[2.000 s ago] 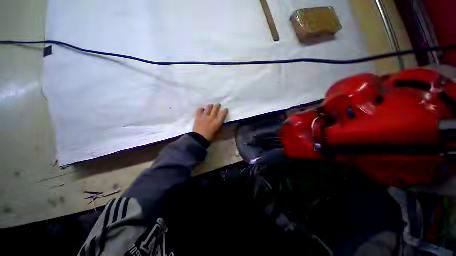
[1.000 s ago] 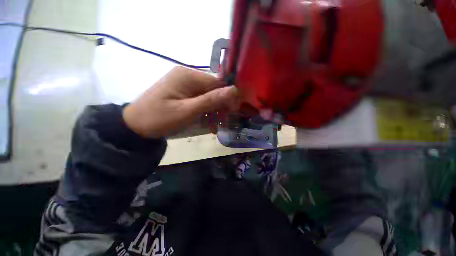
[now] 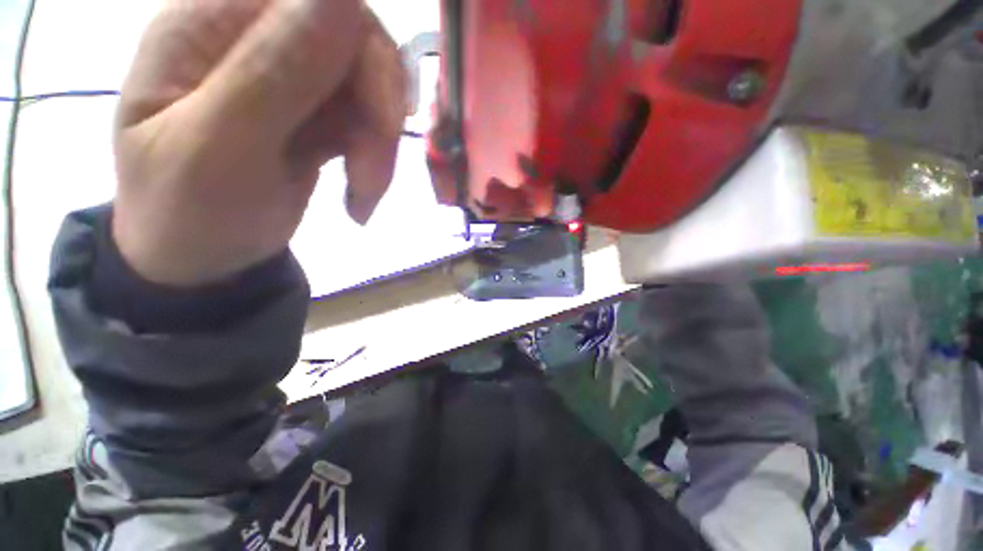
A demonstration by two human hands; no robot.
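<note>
The red and grey cutting machine point(image 3: 604, 118) fills the upper middle and right, close to the camera. Its flat grey base plate point(image 3: 526, 264) sits at the table edge, against the dark edge of the fabric lay under white paper point(image 3: 377, 237). My left hand point(image 3: 248, 129) is raised at the upper left, just left of the motor body, with fingers bent down. A gap shows between its visible fingertips and the machine; whether the hidden fingers hold anything cannot be told. My right hand is hidden behind the machine; only the right sleeve shows below it.
A white box-like part with a yellow label point(image 3: 889, 194) is on the machine's right. Dark slivers point(image 3: 336, 364) lie on the pale table edge point(image 3: 415, 334). Scraps point(image 3: 625, 361) show over the green floor point(image 3: 803, 350). A thin cable point(image 3: 70, 95) crosses at upper left.
The machine first came up close in view, its base plate staying at the table edge. My left hand moved from the paper to the machine's front, then up and left, away from it.
</note>
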